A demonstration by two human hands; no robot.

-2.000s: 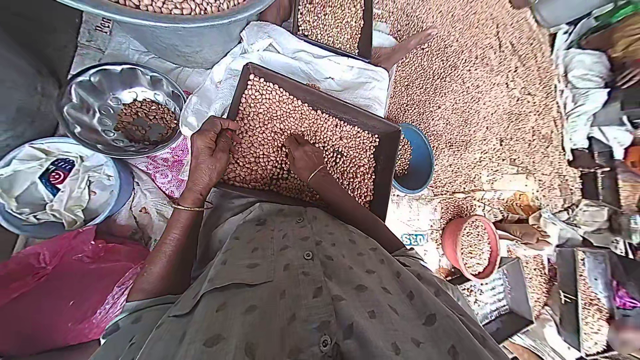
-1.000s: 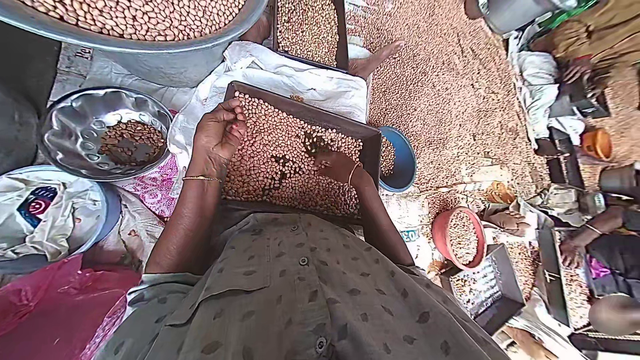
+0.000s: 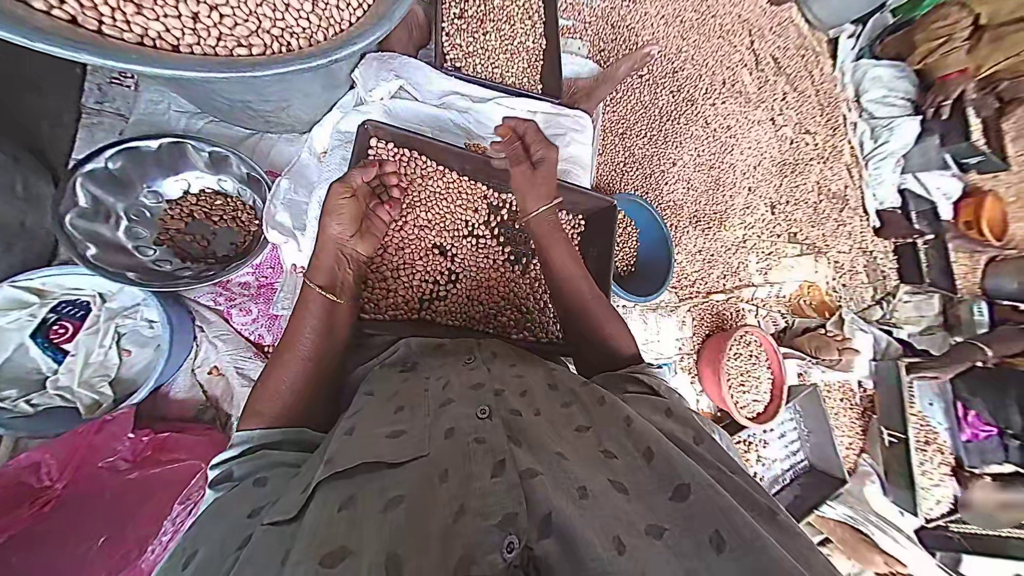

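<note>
A dark rectangular tray (image 3: 602,240) lies across my lap, filled with light-brown nuts or beans (image 3: 424,232), with dark gaps where its bottom shows. Over the tray's left part is my left hand (image 3: 364,204), palm up with curled fingers; whether a nut lies in them cannot be made out. My right hand (image 3: 528,160) is raised at the tray's far side, thumb and fingers pinched together near a few darker pieces (image 3: 477,148) beyond the rim. What it may hold is too small to tell. Each wrist wears a thin bangle.
A large metal basin (image 3: 264,88) of nuts stands at upper left, above a fluted steel bowl (image 3: 104,216) with darker pieces. Another filled tray (image 3: 552,48) lies ahead. A blue bowl (image 3: 660,248) and a red bucket (image 3: 714,364) stand right. Other people's hands work at far right.
My right hand has moved from among the nuts up to the tray's far rim. My left hand was at the tray's left edge and is now raised with its palm turned up.
</note>
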